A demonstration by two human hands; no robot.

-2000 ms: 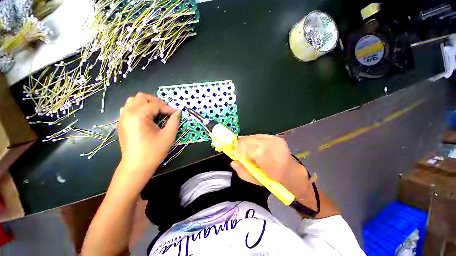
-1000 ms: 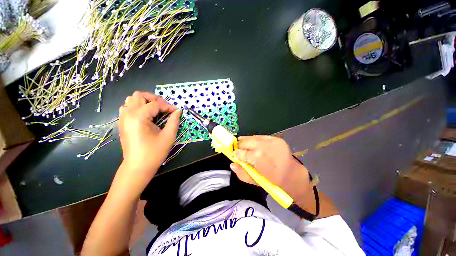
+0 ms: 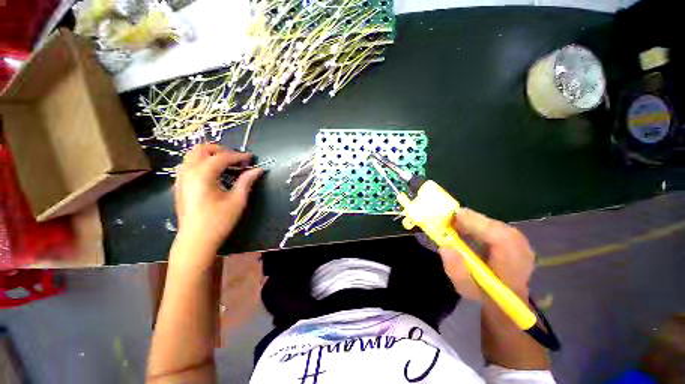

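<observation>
The green and white PCB panel (image 3: 372, 171) lies on the dark bench in front of me. Soldered leads (image 3: 304, 202) fan out from its left edge. My left hand (image 3: 214, 195) is left of the panel, apart from it, with thumb and fingertips close together on a thin lead wire (image 3: 261, 164). My right hand (image 3: 492, 259) holds the soldering iron (image 3: 481, 270) like a pen by its yellow handle. The iron's metal tip is over the upper middle of the panel; whether it touches cannot be told.
A pile of loose wires (image 3: 315, 49) lies at the back, over a second green panel (image 3: 383, 15). An open cardboard box (image 3: 71, 135) stands at the left. A tin with a silvery top (image 3: 567, 81) and a fan (image 3: 647, 120) are at the right.
The view has shifted left, bringing the cardboard box in. My left hand has moved away from the panel, leftward. The iron stays over the panel.
</observation>
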